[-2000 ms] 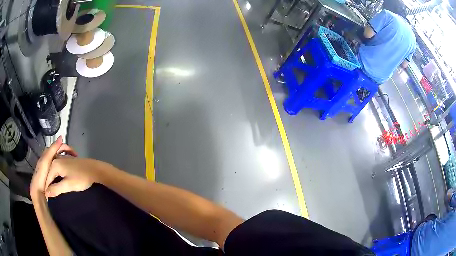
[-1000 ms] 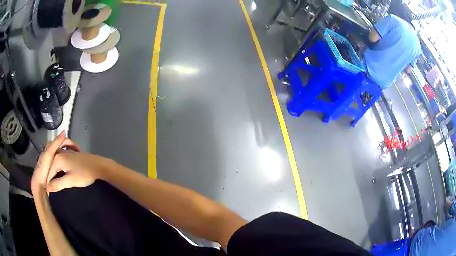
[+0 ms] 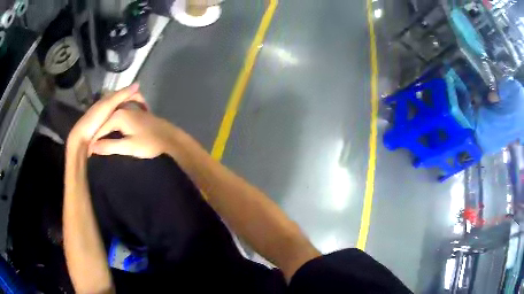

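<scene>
My left hand [image 3: 102, 115] and my right hand [image 3: 135, 133] lie crossed over each other on my black-clad knee [image 3: 132, 189]. Both are bare. The left forearm comes up from the bottom left and the right forearm from the lower right, out of a black sleeve. A small dark gap shows between the hands. No object shows in either hand. The overlap hides several fingers, so I cannot tell how far they are spread or curled.
Two black bottles or cylinders [image 3: 119, 49] stand by a white ledge at upper left. A pale bench front [image 3: 20, 135] is at the left edge. A white spool flange [image 3: 198, 16] is on the floor. Across yellow lines are blue stools [image 3: 428, 118] and a person in blue [image 3: 505, 118].
The view has turned left and down. My hands and the stools now appear further right, and the spools have mostly left the top edge. The hands stay crossed on the knee.
</scene>
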